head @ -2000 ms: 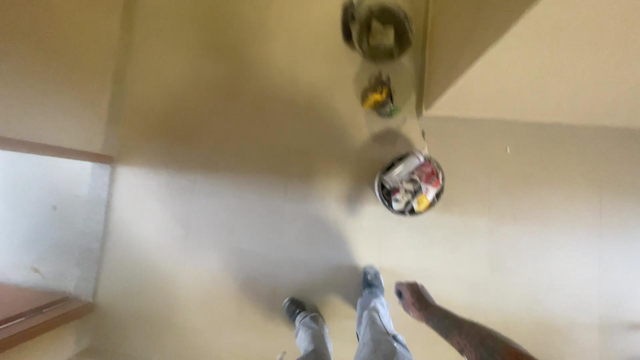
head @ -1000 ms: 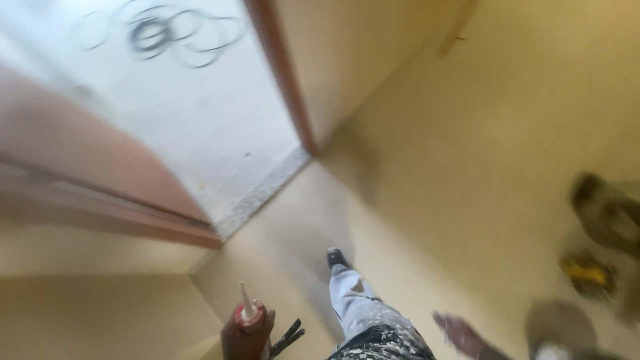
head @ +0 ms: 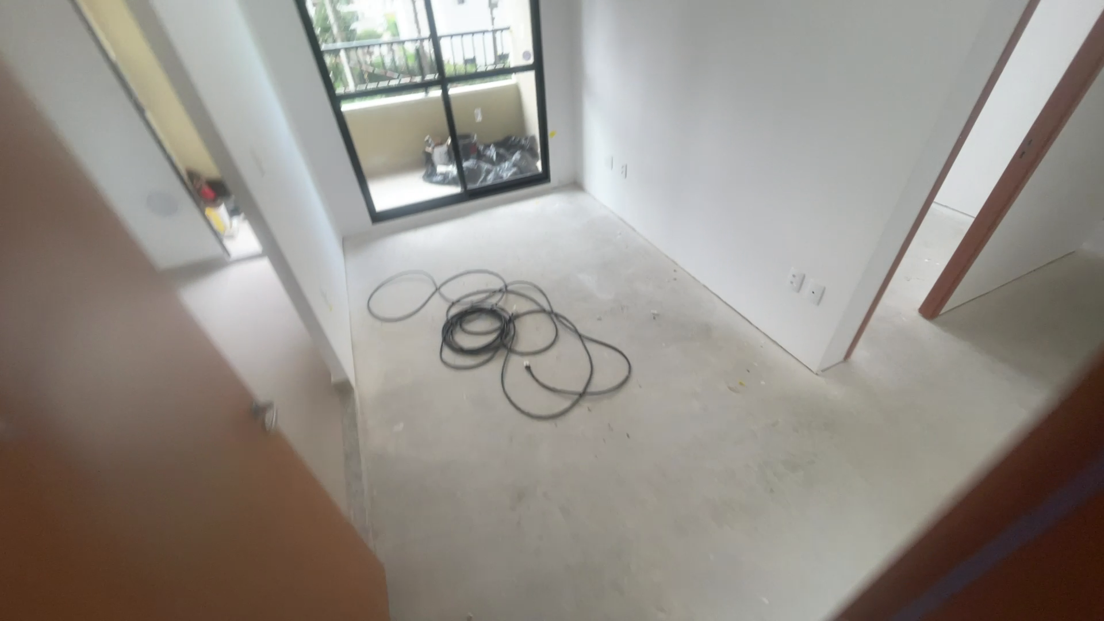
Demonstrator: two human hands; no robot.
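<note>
Neither my left hand nor my right hand shows in the head view at this moment, so what they hold is hidden. A coiled black cable lies in loose loops on the bare concrete floor, with a light-coloured end near its middle. On the left, close to the camera and blurred, stands a brown door with a metal latch on its edge. A reddish-brown door frame crosses the lower right corner.
A black-framed glass door closes off the far end; black plastic sheeting lies on the balcony behind it. White walls flank the room. At right is another doorway with a brown frame. An opening at left shows a yellow item.
The view has swung up from the floor and my legs into the room with the cable. My hands, one holding a red-and-white nozzled tube a second ago, have left the view.
</note>
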